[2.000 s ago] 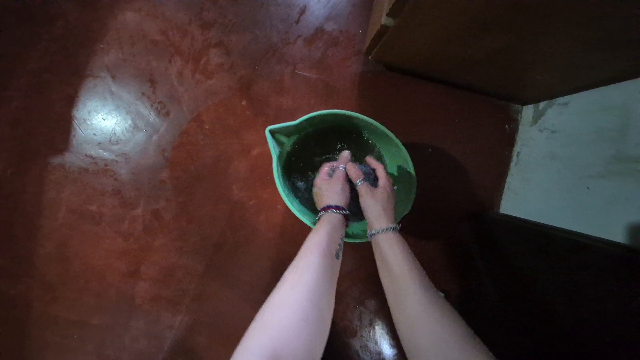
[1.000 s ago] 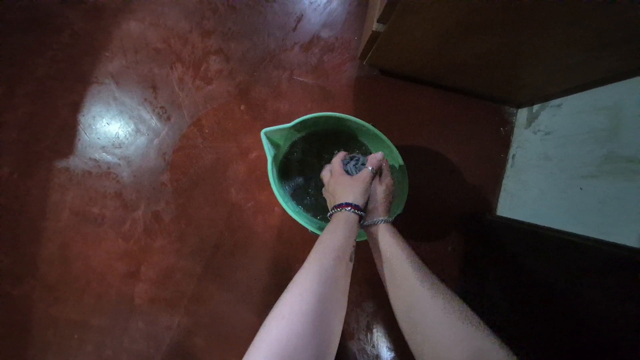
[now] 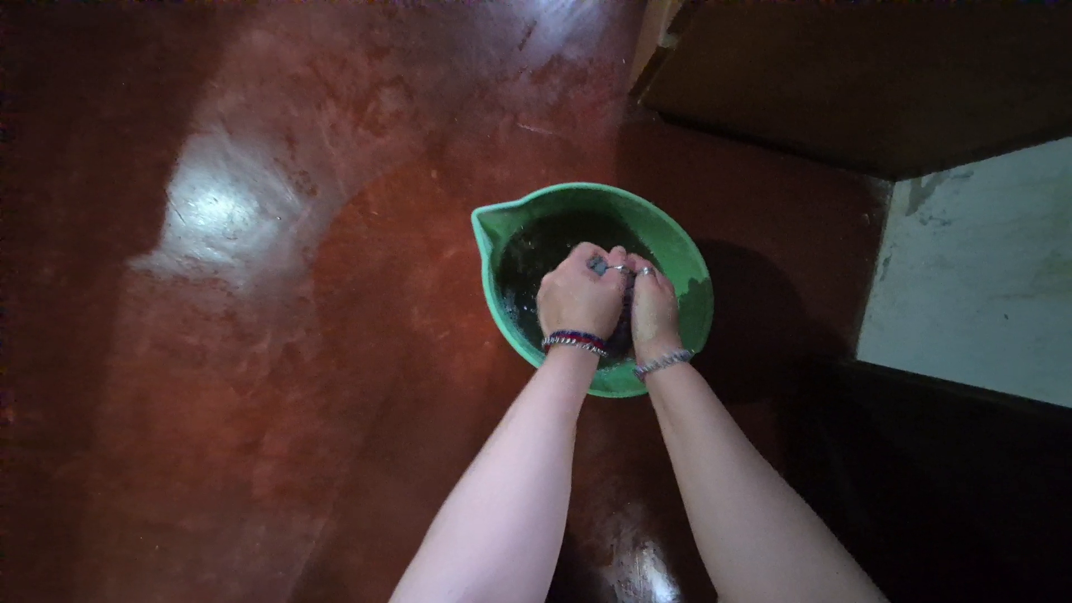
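Observation:
A green plastic bucket (image 3: 695,276) with a pouring spout at its upper left stands on the floor, with dark water (image 3: 536,251) inside. Over the water, my left hand (image 3: 583,293) is closed on a wet grey cloth (image 3: 597,265), a bit of which shows between the fingers. Right beside it, my right hand (image 3: 653,306) has its fingers curled against the left one, and it seems to grip the same cloth. Most of the cloth is hidden by the hands. Both hands wear rings, and a bracelet circles each wrist.
Smooth red floor (image 3: 251,377) with shiny reflections surrounds the bucket. A dark brown wooden panel (image 3: 796,75) stands at the upper right. Below it, a pale wall or board (image 3: 971,276) borders a very dark area at the lower right.
Two seconds ago the hands were lower in the bucket with fingers more spread. One second ago more of the grey cloth showed above the fingers; now the hands are closed around it.

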